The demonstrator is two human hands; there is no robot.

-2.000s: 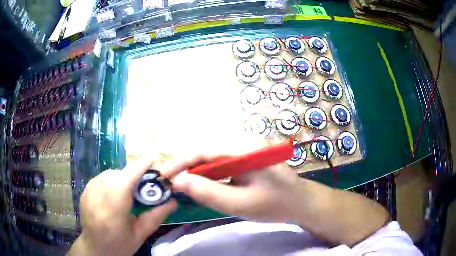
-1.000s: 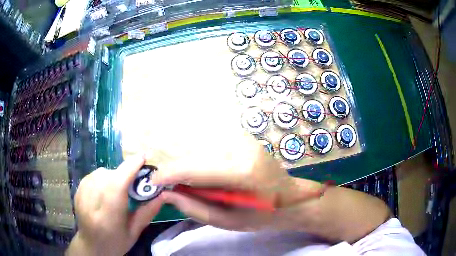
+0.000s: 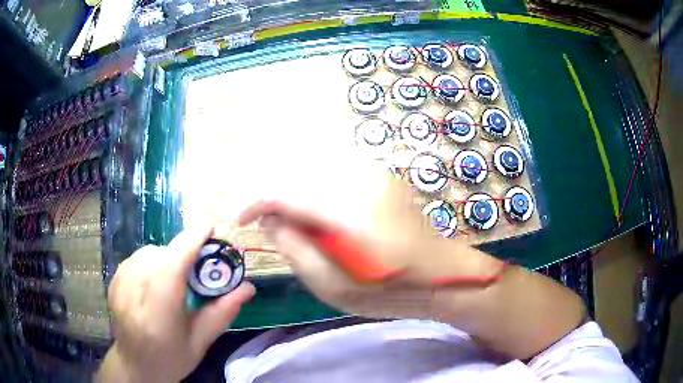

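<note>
My left hand (image 3: 161,307) holds a speaker driver (image 3: 216,269) between thumb and fingers at the lower left, its silver face and black rim turned up. A thin red wire runs from the driver's edge towards my right hand. My right hand (image 3: 337,254), blurred, is closed around a red test probe (image 3: 352,254) just right of the driver; a gap shows between fingers and driver. The probe's tip cannot be made out. The middle blister tray (image 3: 524,187) lies beyond my hands, with silver drivers in rows on its right side and strong white glare over its left.
The left blister tray (image 3: 82,269) holds dark drivers with red wires, and tan pockets show in it. Clear trays with white labels lie at the back. A green mat (image 3: 569,179) with yellow tape lies under the middle tray. A long red wire (image 3: 644,142) hangs at the right.
My right hand has drawn away from the driver, and the probe has changed its angle. My left hand still holds the driver at about the same place.
</note>
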